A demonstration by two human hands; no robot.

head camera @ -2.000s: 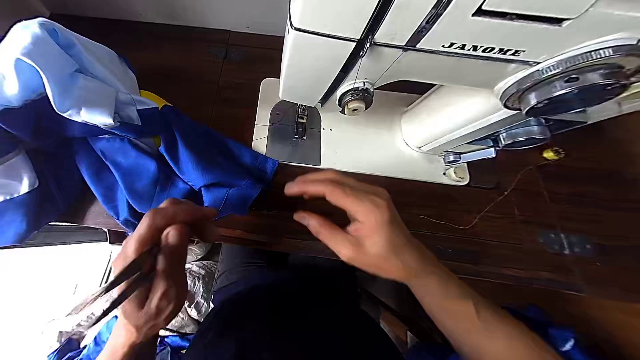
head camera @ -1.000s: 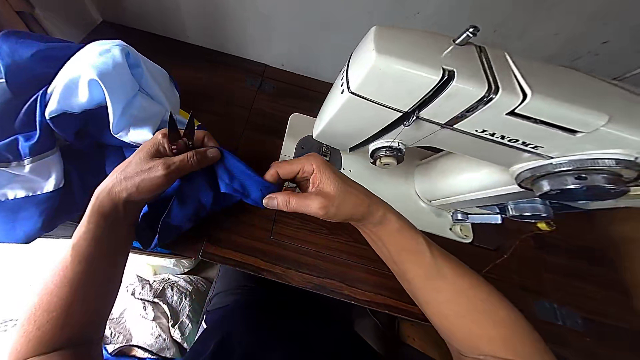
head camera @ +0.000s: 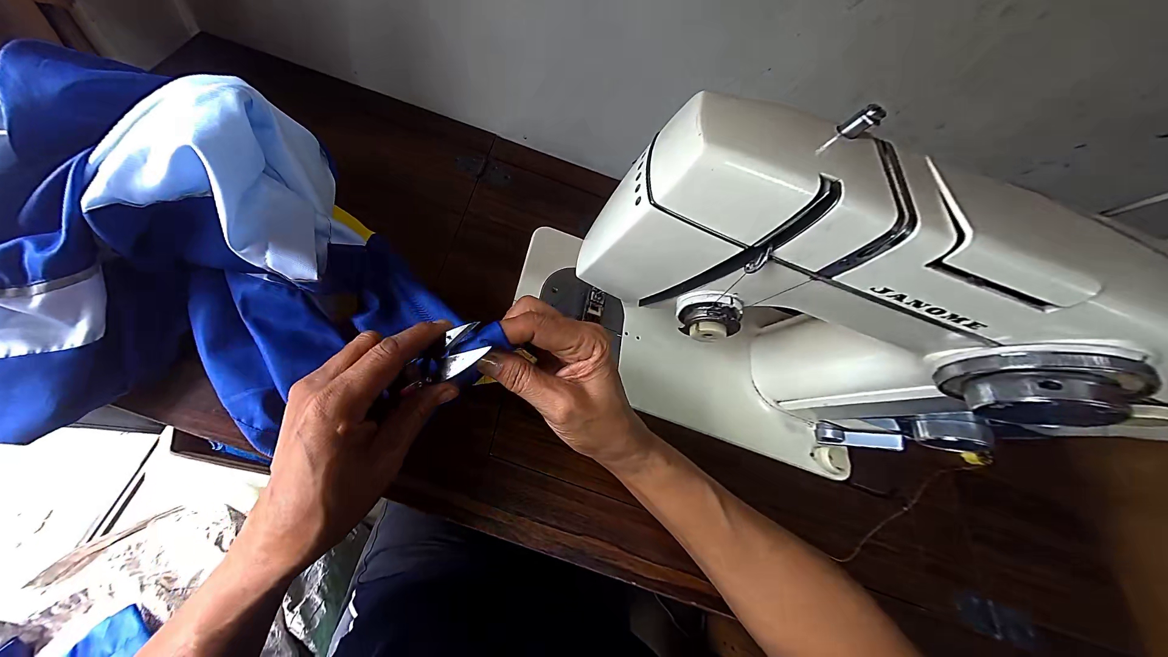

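My left hand (head camera: pixel 351 415) is closed around small thread snips (head camera: pixel 464 351), whose two pointed blades stand apart against the blue cloth. With thumb and fingers, my right hand (head camera: pixel 566 374) pinches the edge of that cloth just beyond the blade tips. The cloth belongs to a bunched blue garment (head camera: pixel 265 328) with light blue, white and yellow parts, lying over the left of the table. How far the blades reach over the cloth is partly hidden by my fingers.
A white Janome sewing machine (head camera: pixel 730 201) stands at the right, its base plate (head camera: pixel 703 401) close beside my right hand. Brown thread (head camera: pixel 899 520) trails over the dark wooden table (head camera: pixel 566 502). A grey wall (head camera: pixel 474 64) is behind. Crumpled sheeting (head camera: pixel 173 547) lies below left.
My right hand, empty two seconds ago, now pinches the blue cloth. The snips in my left hand have turned from pointing up to pointing right, at the cloth. The view has shifted.
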